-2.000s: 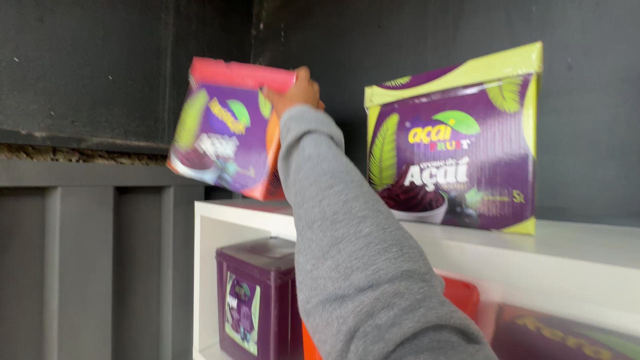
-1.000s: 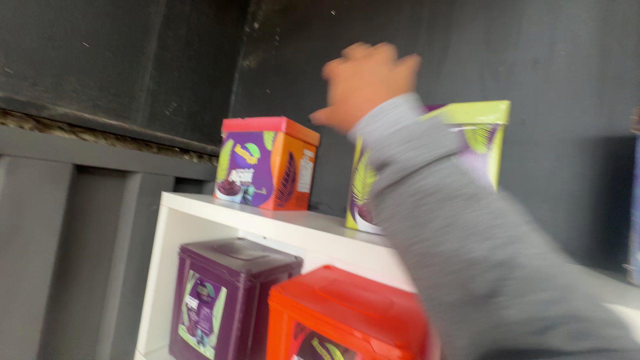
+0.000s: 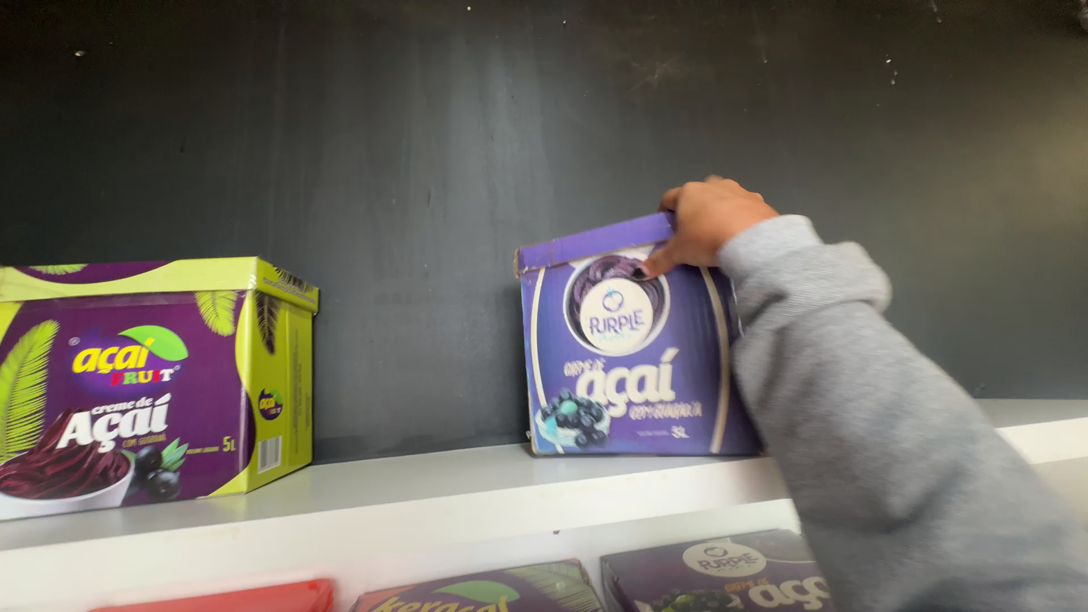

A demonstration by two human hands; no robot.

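My right hand (image 3: pixel 712 223), in a grey sleeve, grips the top right edge of a purple and blue cardboard açaí box (image 3: pixel 629 365). Its thumb presses on the front face and the fingers reach over the lid. The box rests on the top of a white shelf unit (image 3: pixel 408 501), close to the dark wall. To its left, apart from it, stands a larger purple and lime-green açaí box (image 3: pixel 195 365). My left hand is out of view.
Below the top board, a red container lid (image 3: pixel 221 597), a dark box with green leaf print (image 3: pixel 484 591) and another dark purple açaí box (image 3: pixel 722 574) show at the bottom. A dark wall (image 3: pixel 408 170) rises behind the shelf.
My right hand held a smaller purple and orange box, then was off it, with that box on the shelf. Now it grips the purple and blue box. The view has swung right.
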